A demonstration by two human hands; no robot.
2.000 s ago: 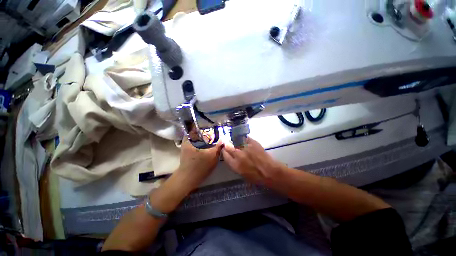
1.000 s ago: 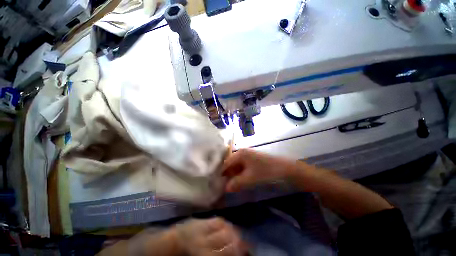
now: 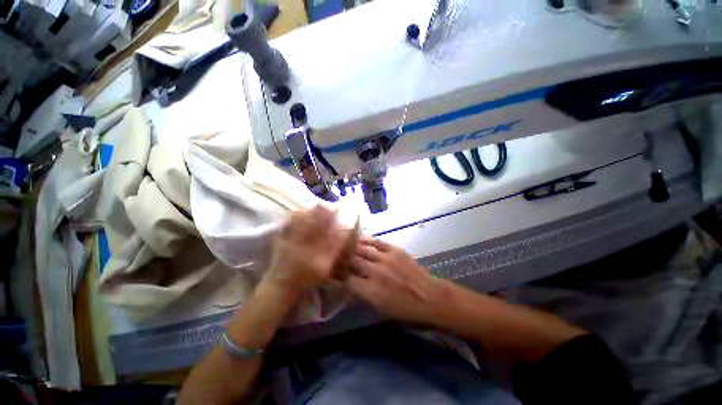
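Note:
The cream garment lies bunched left of and in front of the needle, with a fold hanging over the table's front edge. My left hand, blurred, is on the cloth just in front of the presser foot area. My right hand meets it from the right, its fingers holding the cloth's edge. The fingertips of both hands are close together and partly hide the cloth between them. The white sewing machine head, with a blue stripe and "JACK" lettering, stands over the needle area.
Scissors with dark loop handles lie behind the needle area to the right, partly under the machine arm. Black thread snips lie further right. Long cream strips lie at the far left. The ruler-marked grey front edge borders the table.
My left hand has come up from the lap area onto the cloth beside my right hand. The cloth has shifted from the garment's earlier swing and now lies bunched nearer the hands.

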